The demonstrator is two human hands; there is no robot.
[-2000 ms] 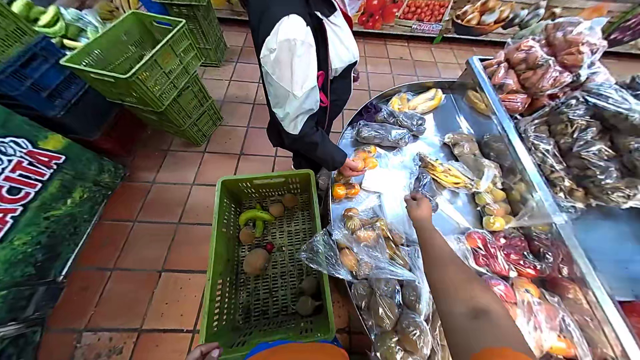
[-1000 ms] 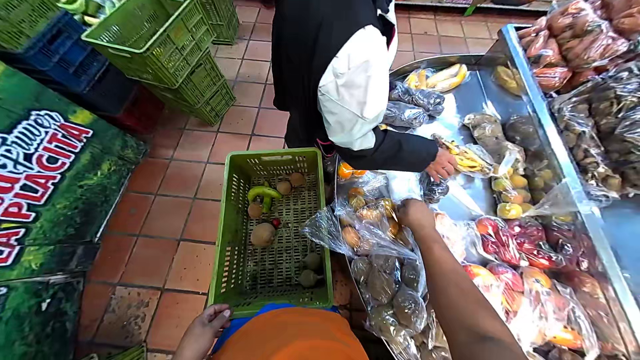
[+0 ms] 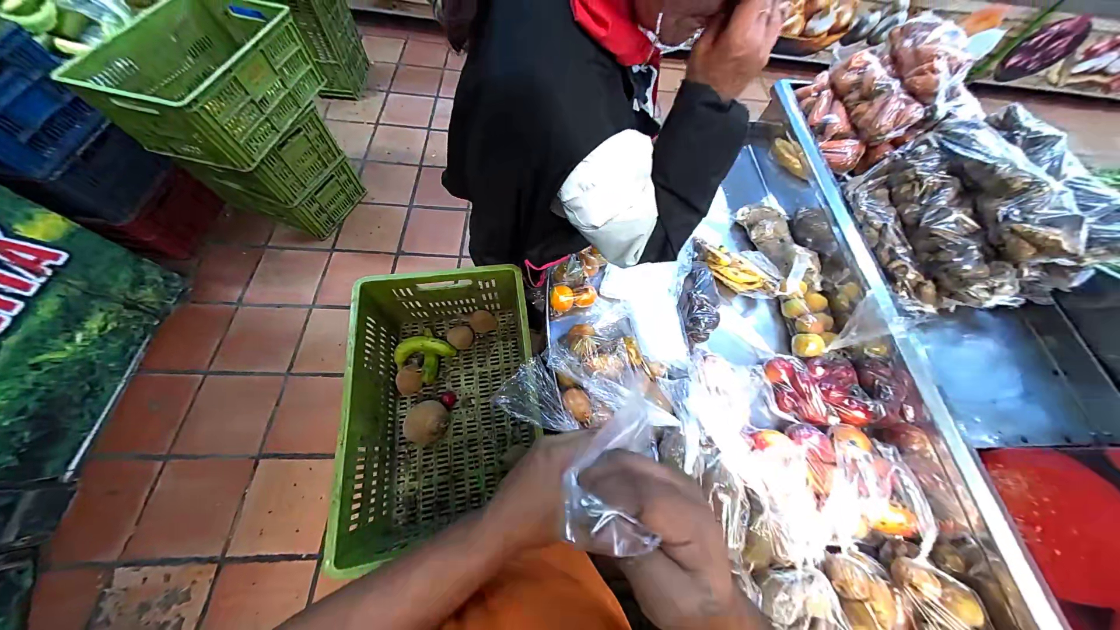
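Note:
Close to my body, both hands are together at a clear plastic bag [image 3: 612, 503]. My left hand [image 3: 547, 490] is closed on its left side, partly hidden behind the film, and my right hand [image 3: 669, 525] grips it from the right. Whatever the bag contains is hidden. Just beyond them, a clear bag of brown round produce [image 3: 595, 385] lies on the metal display counter [image 3: 757, 328]. To the left stands a green plastic crate [image 3: 348, 429] holding a green curved fruit [image 3: 424, 347], several round brown fruits [image 3: 427, 423] and a small red one [image 3: 448, 399].
Across the counter's left edge stands a person [image 3: 534, 131] in a dark jacket, one hand raised to the head. Bagged red fruit [image 3: 822, 389] and yellow fruit [image 3: 809, 319] lie on the counter. Stacked green crates [image 3: 210, 96] stand on the tiled floor [image 3: 262, 429] at back left.
My left hand has come up from the lower edge to meet my right at a clear bag. The other person's hand has left the yellow bagged produce and is now raised at the head.

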